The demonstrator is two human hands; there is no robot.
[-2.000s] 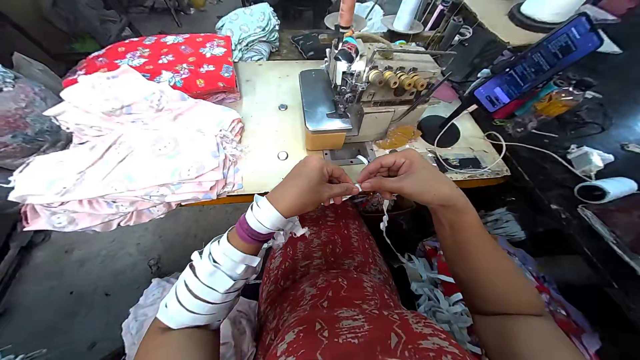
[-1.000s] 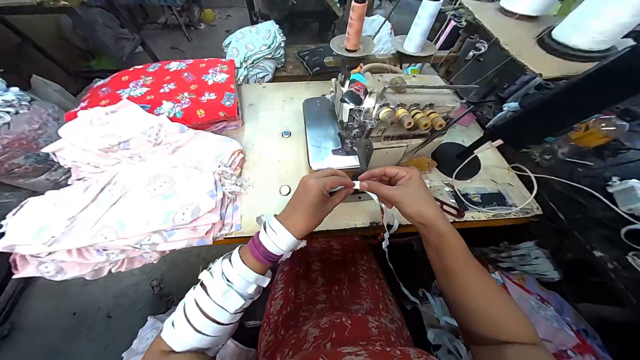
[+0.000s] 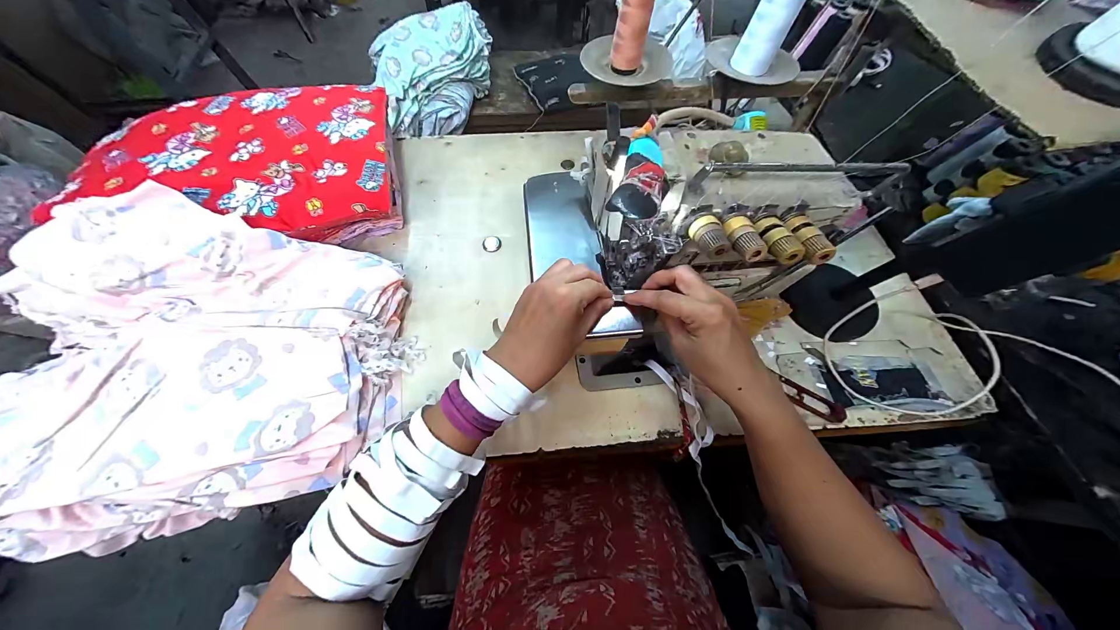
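My left hand (image 3: 560, 319) and my right hand (image 3: 696, 324) pinch a short piece of white elastic band (image 3: 621, 297) between their fingertips, just in front of the needle area of an overlock sewing machine (image 3: 647, 210). White bands (image 3: 376, 516) and a purple band (image 3: 468, 411) are wound around my left forearm and wrist. A narrow white strip (image 3: 696, 420) hangs below my right hand over the table's front edge. The machine's metal plate (image 3: 560, 223) lies behind my left hand. My fingers partly hide the presser foot area.
Pink-white printed fabric (image 3: 227, 367) is stacked at left, with red printed fabric (image 3: 262, 162) behind it. Thread cones (image 3: 632, 35) stand behind the machine. At right are a black stand (image 3: 989, 236) and a looped white cable (image 3: 993, 367). Green printed cloth (image 3: 433, 61) lies farther back.
Both hands, with the white band between them, have moved forward from the table's front edge to the machine's needle area. The view has shifted closer to the machine.
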